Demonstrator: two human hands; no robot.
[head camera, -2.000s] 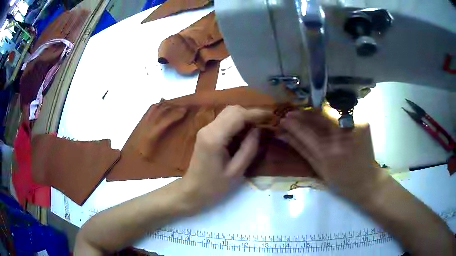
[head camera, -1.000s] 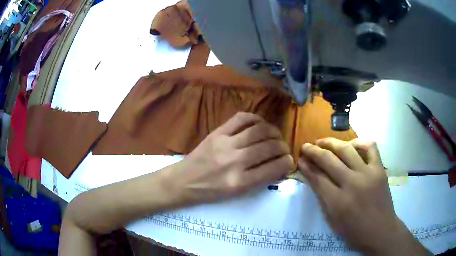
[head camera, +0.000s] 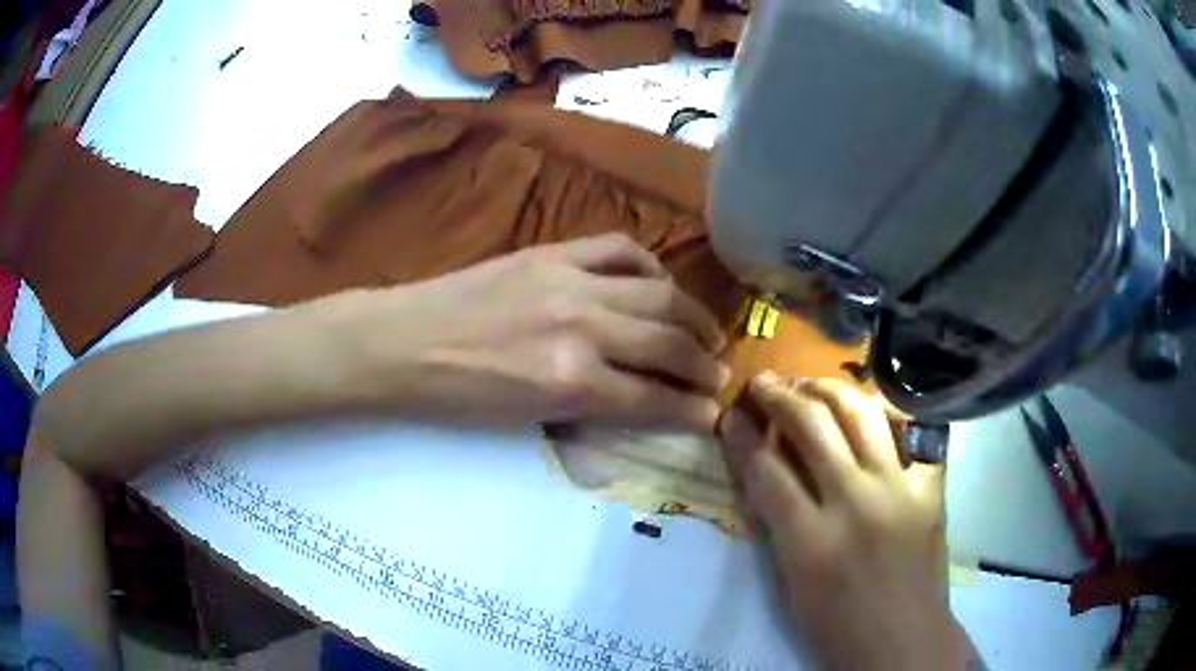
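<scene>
The rust-brown gathered panel (head camera: 446, 197) lies across the white table, its puckers running to the needle area of the grey sewing machine head (head camera: 866, 144). The yellow-lit presser foot (head camera: 762, 317) is close above the fabric; the needle tip cannot be made out. My left hand (head camera: 577, 334) lies palm down with curled fingers on the panel's near edge, left of the foot. My right hand (head camera: 839, 492) pinches the fabric edge just in front of the foot. The fingertips of both hands are nearly touching.
A notched rust-brown piece (head camera: 105, 236) lies at the left edge. Rumpled gathered pieces (head camera: 577, 33) lie at the top. Red-handled snips (head camera: 1073, 485) lie right of the machine. A printed tape measure (head camera: 433, 596) runs along the near edge. Cream tape (head camera: 656, 472) is below my hands.
The view has turned and shifted, so the machine head looks larger and tilted. Both hands stay at the fabric edge by the foot, now closer together than one second ago.
</scene>
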